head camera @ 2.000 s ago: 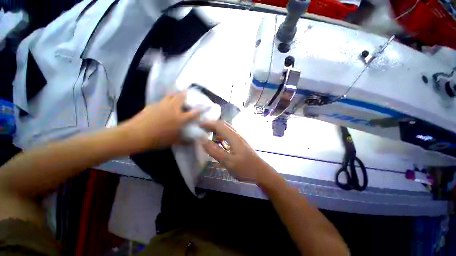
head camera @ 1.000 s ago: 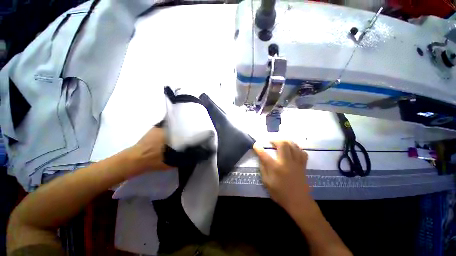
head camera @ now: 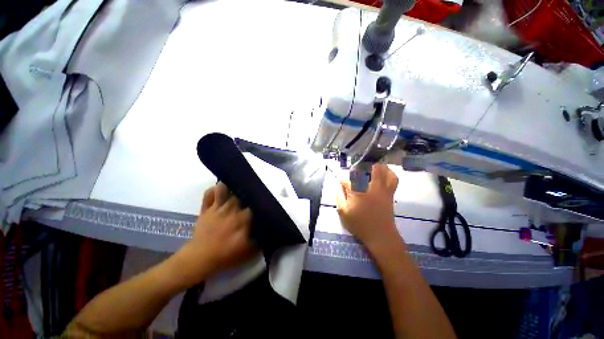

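Observation:
A garment panel [head camera: 255,192], black on one side and pale on the other, lies folded left of the needle. Its lower part hangs over the table's front edge. My left hand [head camera: 223,225] holds the folded panel at its left side, fingers partly hidden by the black fold. My right hand [head camera: 372,204] is just below the presser foot [head camera: 344,159], fingertips partly behind the machine's metal parts. Whether its fingers pinch cloth I cannot tell. A corner of the panel reaches the needle area, washed out by the lamp. The white sewing machine head [head camera: 444,86] stands above.
Black-handled scissors [head camera: 452,228] lie right of my right hand. Stacked pale cut panels [head camera: 59,112] lie at the left. A small purple-pink item [head camera: 526,234] is at the far right. Red baskets [head camera: 556,30] stand behind the machine. The table's front edge [head camera: 146,222] carries a ruler scale.
The panel has been spread from a bundle in my hands and brought to the needle area. My right hand has moved up to the presser foot. My left hand now rests on the folded panel.

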